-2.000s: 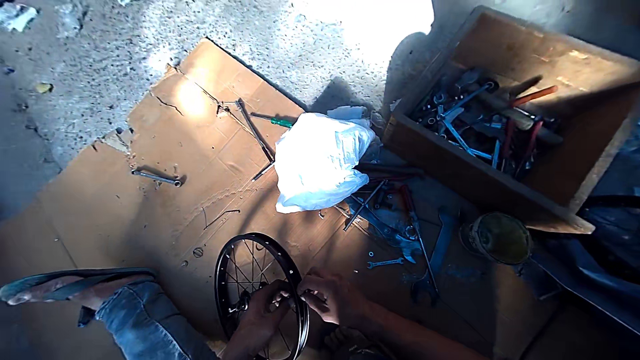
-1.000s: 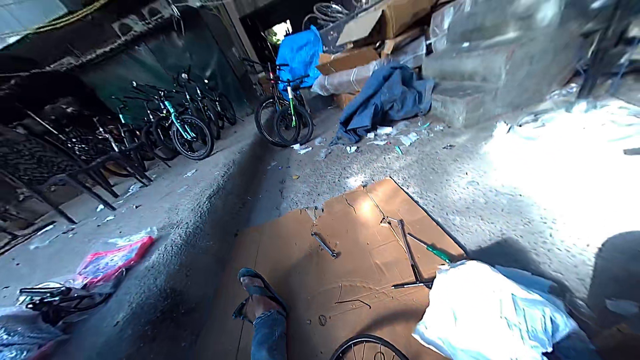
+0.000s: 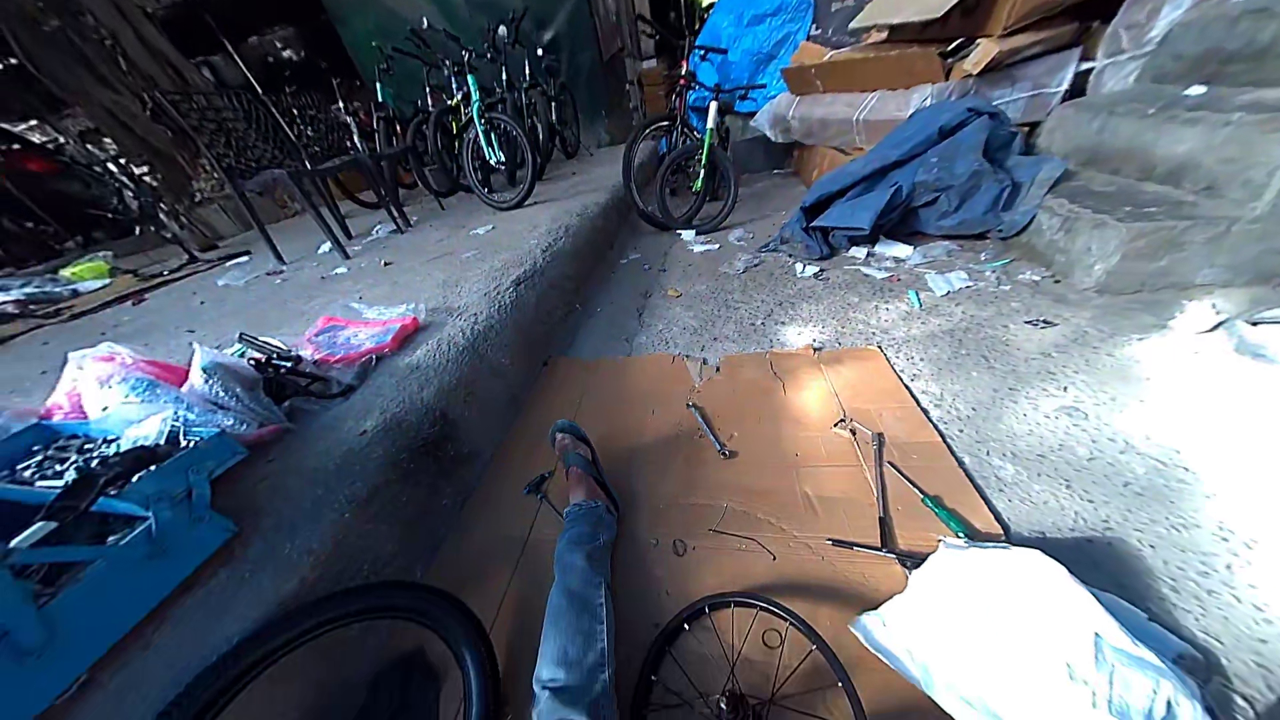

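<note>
Neither of my hands shows in the head view. A black spoked bicycle wheel rim (image 3: 690,628) stands at the bottom edge, its lower part cut off. Left of my jeans leg (image 3: 577,610) is part of a bicycle wheel with a black tyre (image 3: 478,640). On the flat cardboard sheet (image 3: 640,400) lie a metal wrench (image 3: 709,431), a bent thin wire (image 3: 742,541), a small ring (image 3: 680,547) and a dark metal tool with crossed arms (image 3: 881,490). A green-handled screwdriver (image 3: 943,514) lies beside it, touching a white plastic bag (image 3: 1030,630).
A blue metal toolbox (image 3: 150,560) full of small parts stands at the left, below plastic bags (image 3: 215,385) on a raised concrete ledge (image 3: 470,330). Bicycles (image 3: 500,150) are parked behind. A dark blue cloth (image 3: 920,185) and cardboard boxes (image 3: 870,70) lie near concrete steps (image 3: 1150,220).
The view has swung up and to the left. Both hands, seen at the wheel rim two seconds ago, are out of view. The toolbox and the tyred wheel have come into view.
</note>
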